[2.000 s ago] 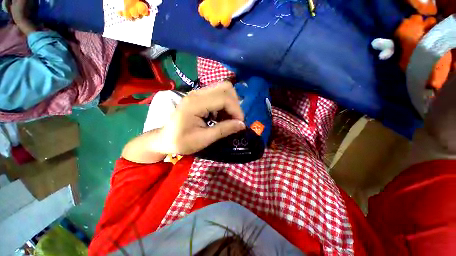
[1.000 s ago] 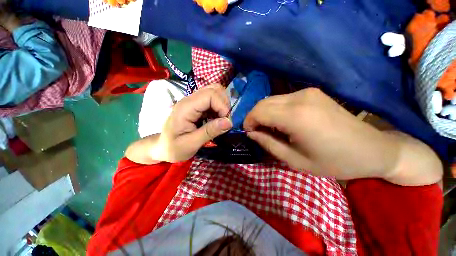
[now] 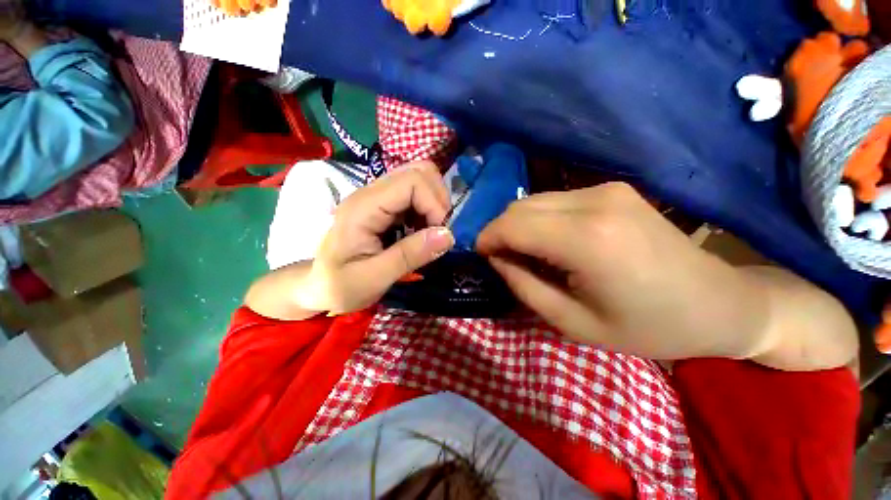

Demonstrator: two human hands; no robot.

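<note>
A blue plush toy [image 3: 496, 186] is over my lap, between my two hands. A black part with small white print [image 3: 467, 289] lies under and beside it, against my checked apron. My left hand [image 3: 386, 239] grips the blue plush toy with thumb and index finger; a bit of orange shows under this hand. My right hand [image 3: 596, 264] is close to its right, with thumb and index finger pinched at the edge of the work. Whether a needle or thread is between those fingertips cannot be made out.
The dark blue table [image 3: 625, 117] spans the top, with an orange plush piece [image 3: 420, 12], a printed sheet [image 3: 234, 34] and loose thread. White pieces [image 3: 760, 96] and a grey-white basket or sack [image 3: 830, 166] of orange pieces are at right. A coworker's blue sleeve [image 3: 78, 98] is left.
My right hand has come in from the right to the work and stays beside my left hand. The blue plush toy has turned, and its orange patch is no longer seen on the right.
</note>
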